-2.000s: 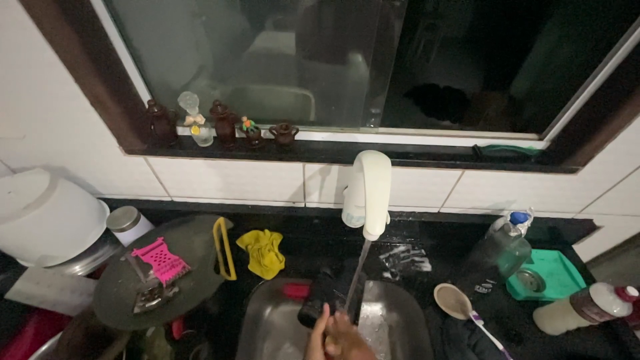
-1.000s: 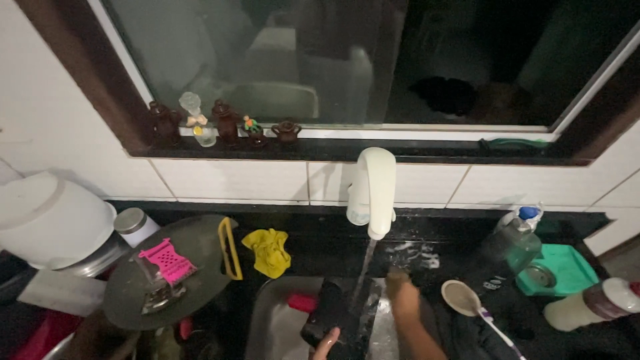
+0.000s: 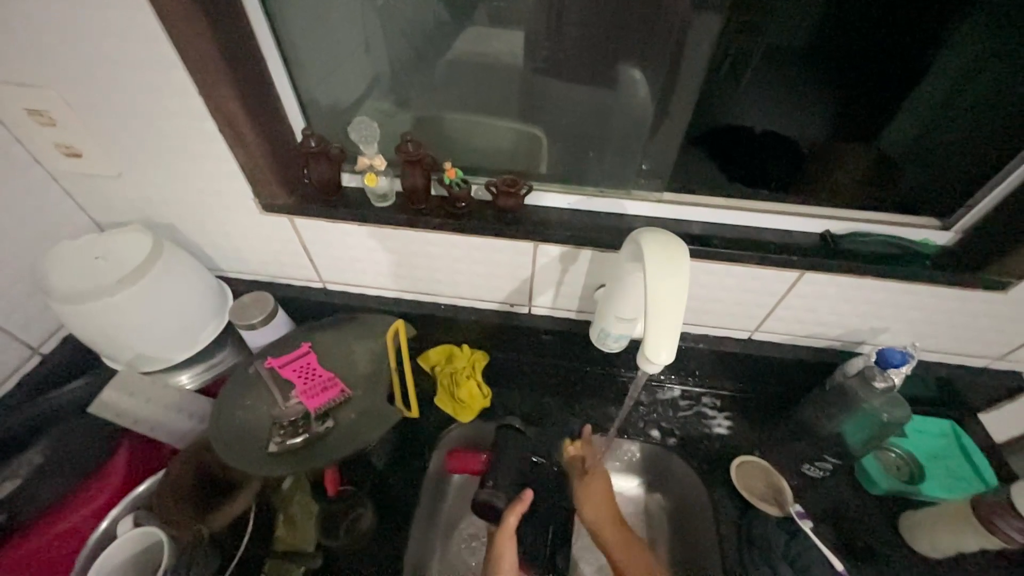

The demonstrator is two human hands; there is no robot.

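Over the stainless steel sink [image 3: 696,512], my left hand [image 3: 508,532] is shut on a black container [image 3: 548,496], its thumb along the near side. A dark cylindrical part [image 3: 502,472] shows at the container's left; whether it is joined cannot be told. My right hand [image 3: 588,472] is at the container's right side, under the stream from the white faucet [image 3: 660,296], with a small yellowish thing at its fingertips. Its exact grip is blurred. A red object [image 3: 466,462] lies by the sink's left wall.
Left of the sink are a yellow cloth [image 3: 460,382], a round dark lid [image 3: 304,448] bearing a pink grater [image 3: 310,378], and a white tub [image 3: 136,296]. To the right stand a strainer [image 3: 760,484], a clear bottle [image 3: 860,408], a green tray [image 3: 952,460] and another bottle [image 3: 952,528].
My right hand was on the counter right of the faucet a second ago and has moved left to the black container. The water keeps running.
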